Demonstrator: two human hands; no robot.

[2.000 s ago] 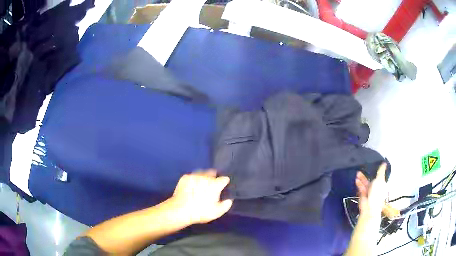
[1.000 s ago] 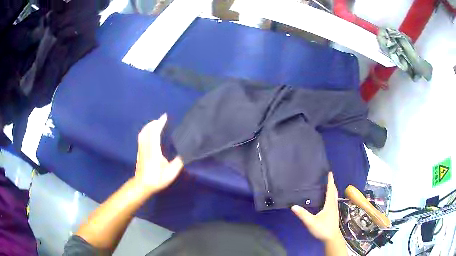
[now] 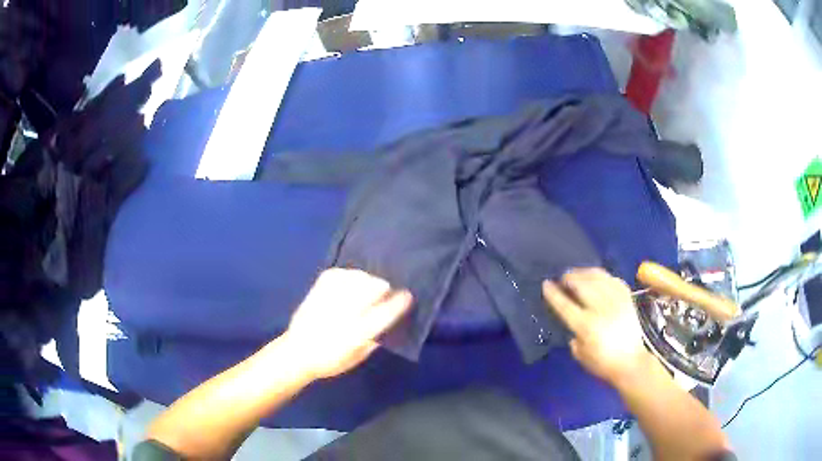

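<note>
A dark grey garment (image 3: 397,216) lies bunched across the blue padded ironing table (image 3: 216,243), with its opened front edge towards me and another part reaching back right. My left hand (image 3: 347,320) grips its near left edge. My right hand (image 3: 595,315) grips its near right edge. The two front flaps hang apart between my hands, with a white zip or seam line on the right one. The fingertips are partly hidden by cloth and blur.
A steam iron (image 3: 687,311) with an orange handle stands at the table's right edge, close to my right hand. Dark crumpled garments (image 3: 63,198) are heaped at left. A white strip (image 3: 257,99) lies at the back left. A red pipe (image 3: 649,67) stands behind right.
Both hands have moved onto the garment's near edges and taken hold. The front, flat and closed a second ago, is now spread open. My left hand has moved right; the view has shifted.
</note>
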